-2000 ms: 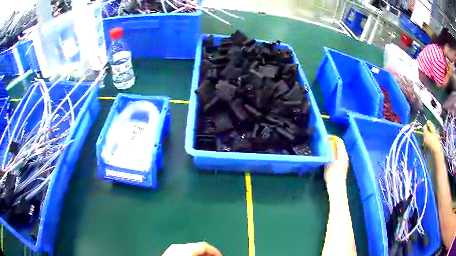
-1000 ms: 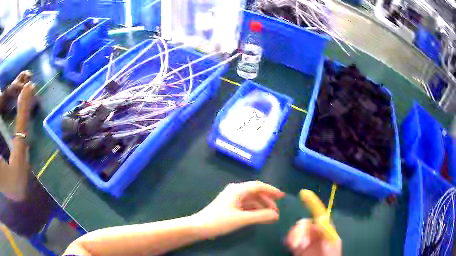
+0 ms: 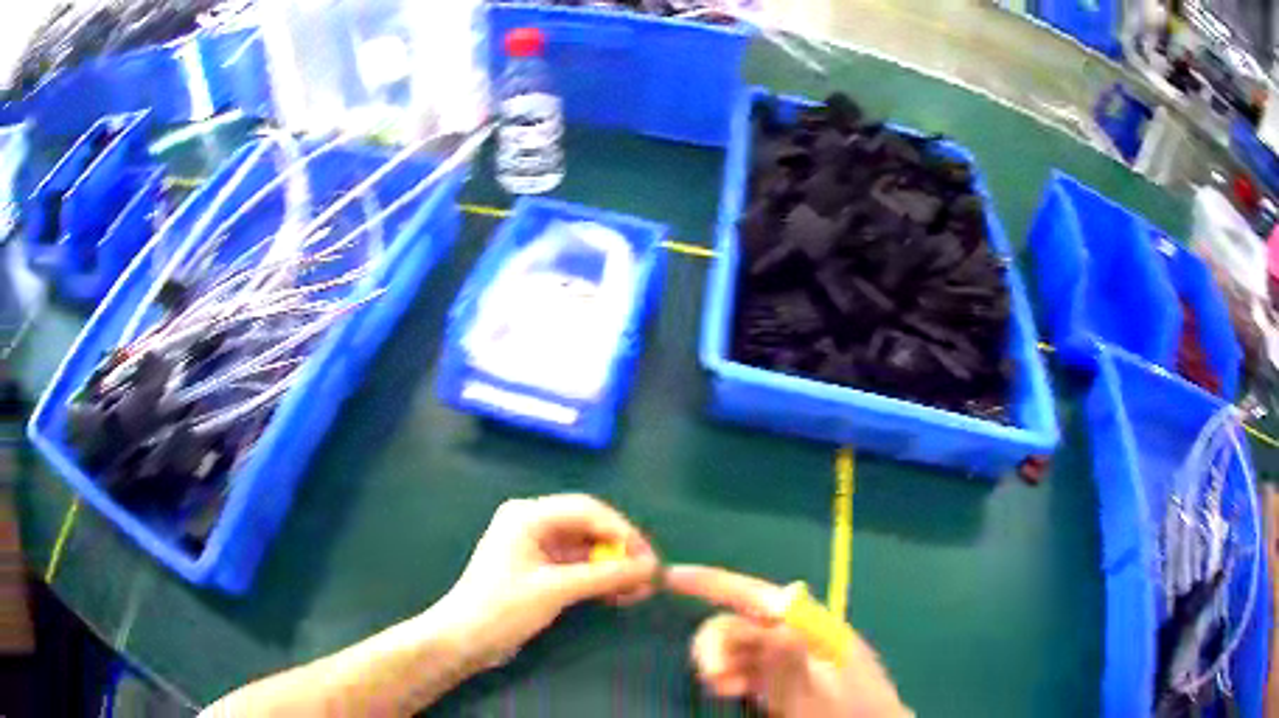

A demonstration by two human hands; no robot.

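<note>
My left hand (image 3: 554,568) is at the bottom centre, its thumb and fingers closed together at the tips. A small yellow patch (image 3: 610,551) shows between these fingers; blur hides whether it is a covering or a held piece. My right hand (image 3: 800,652) is just to the right, with a yellow covering (image 3: 818,626) on a finger. Its index finger points left and meets the left fingertips, the lower fingers are apart from it, and no held thing shows. A tiny dark spot lies where the hands meet, too blurred to name.
Ahead stands a blue bin (image 3: 881,415) of black housings, with a small dark-red piece (image 3: 1034,467) by its corner. A small bin (image 3: 522,407) with a clear bag and a bottle (image 3: 529,124) stand left of it. Harness bins stand far left (image 3: 267,484) and right (image 3: 1122,540).
The view swung left, then partly back right. My right hand came from the large bin's near right corner to the front; since one second ago both hands have come together, index finger now at the left fingertips.
</note>
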